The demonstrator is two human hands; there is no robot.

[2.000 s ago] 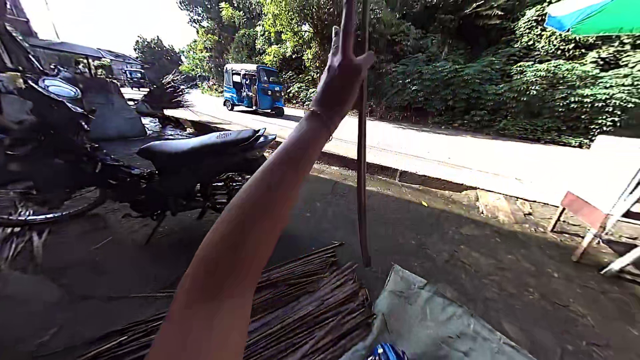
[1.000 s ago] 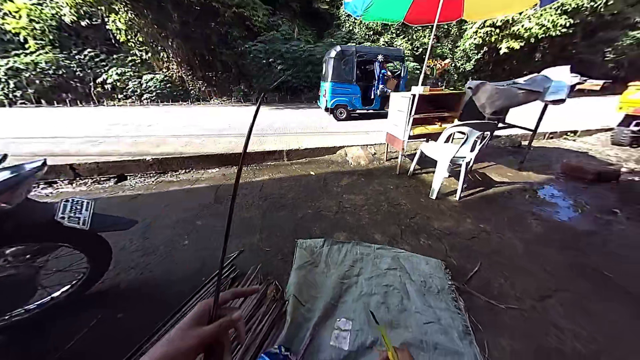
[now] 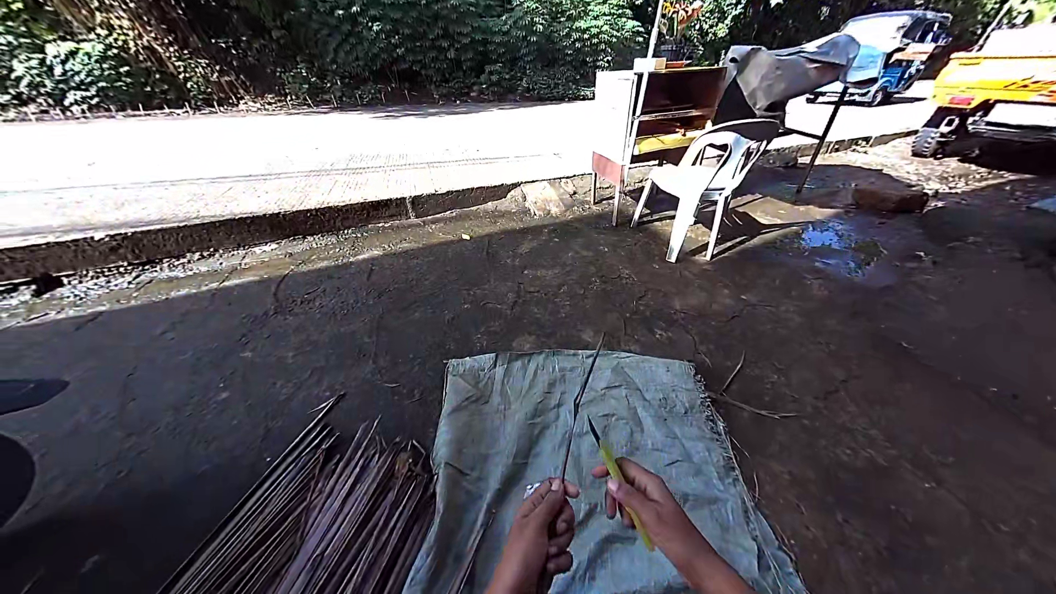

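My left hand [image 3: 544,528] grips a thin dark palm leaf strip [image 3: 577,404], which points up and away over a grey-green woven cloth [image 3: 511,396]. Close by on its right, my right hand [image 3: 648,499] holds a small knife with a yellow handle [image 3: 612,462], its dark pointed blade directed up and left toward the strip. Blade and strip appear apart. To the left of the cloth lies a pile of long, dry, brownish leaf strips [image 3: 338,520], its near end cut off by the frame's lower edge.
A white plastic chair [image 3: 701,181] stands beyond the cloth, beside a wooden cabinet [image 3: 615,124]. Farther right are a covered stand [image 3: 771,78], a stone block [image 3: 889,199], a puddle [image 3: 833,239] and a yellow vehicle [image 3: 990,87]. A raised road edge [image 3: 330,219] crosses behind.
The left hand, raised high with a long strip two seconds ago, is now low over the cloth beside the right hand. The blue three-wheeler has moved off to the right. The view has turned right.
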